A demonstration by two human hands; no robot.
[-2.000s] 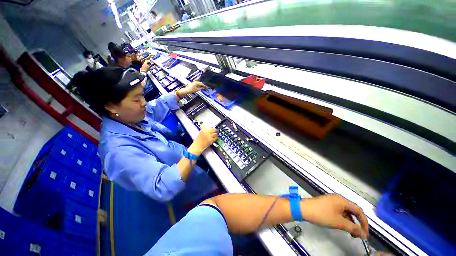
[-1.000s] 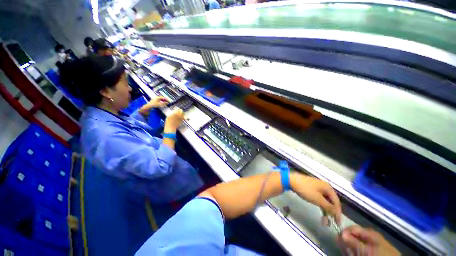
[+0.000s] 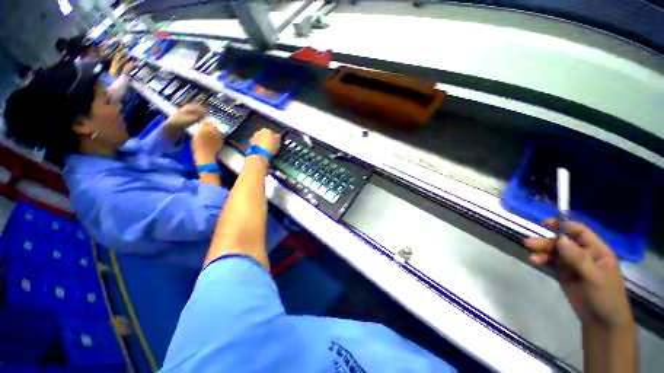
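Note:
My left hand (image 3: 265, 139), with a blue wrist strap (image 3: 258, 151), is at the far left end of a black carrier (image 3: 349, 202). Its fingers look curled at the carrier's edge, but their grip is too small to tell. The carrier holds a green circuit board panel (image 3: 313, 169) with rows of white and dark parts. My right hand (image 3: 579, 251) is raised at the right, over the rail and in front of a blue bin. It is shut on a narrow white strip (image 3: 563, 191), which points up from the fingertips.
A blue parts bin (image 3: 527, 205) stands at the right behind the rail. A brown trough (image 3: 386, 98) and a small red bin (image 3: 311, 56) are farther back. A small silver fitting (image 3: 405, 253) sits on the front rail. A blue-clothed person (image 3: 138, 175) works close at the left, hands near another carrier.
My left hand has left the right hand's side and reached left to the carrier. My right hand has risen into view with the white strip. The view has shifted.

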